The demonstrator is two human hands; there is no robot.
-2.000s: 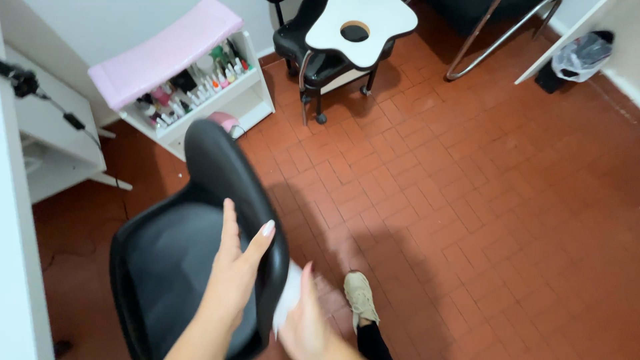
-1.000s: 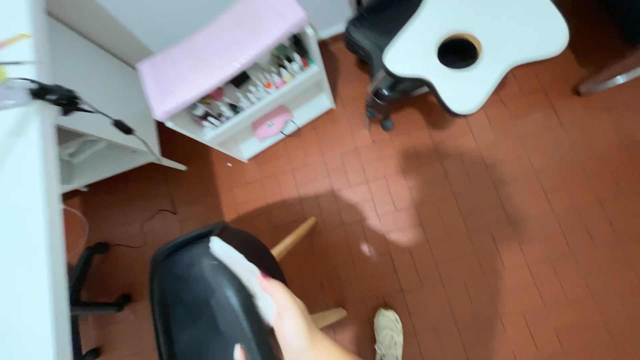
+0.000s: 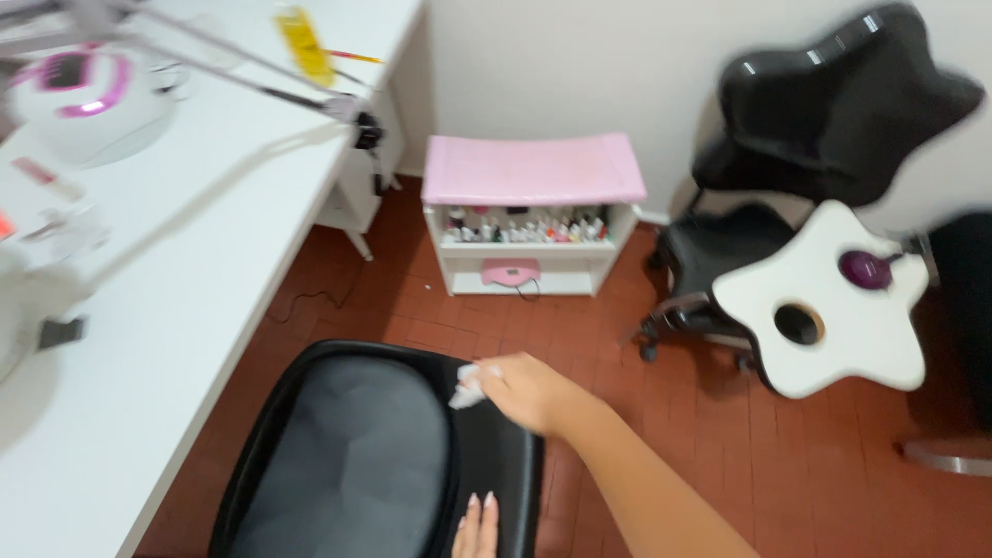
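A black chair with a padded seat cushion (image 3: 353,457) stands below me, its smooth plastic shell (image 3: 496,453) curving up along the right. In my right hand (image 3: 519,391) is a crumpled white cloth or wipe (image 3: 467,389), pressed on the upper right corner of the shell. The fingertips of my left hand (image 3: 476,531) rest flat on the same shell near the bottom edge of the view; the rest of that hand is cut off. Nothing shows in its fingers.
A white desk (image 3: 194,225) with a nail lamp (image 3: 93,101) and a yellow bottle (image 3: 304,46) runs along the left. Ahead is a pink-topped shelf (image 3: 535,170) of small bottles. At right are a black star-backed chair (image 3: 829,108) and a white star-shaped board (image 3: 845,333).
My right hand has moved with the white cloth to the shell's far corner. My left hand, earlier gripping the chair's edge, now lies flat on the shell. The view has swung toward the desk.
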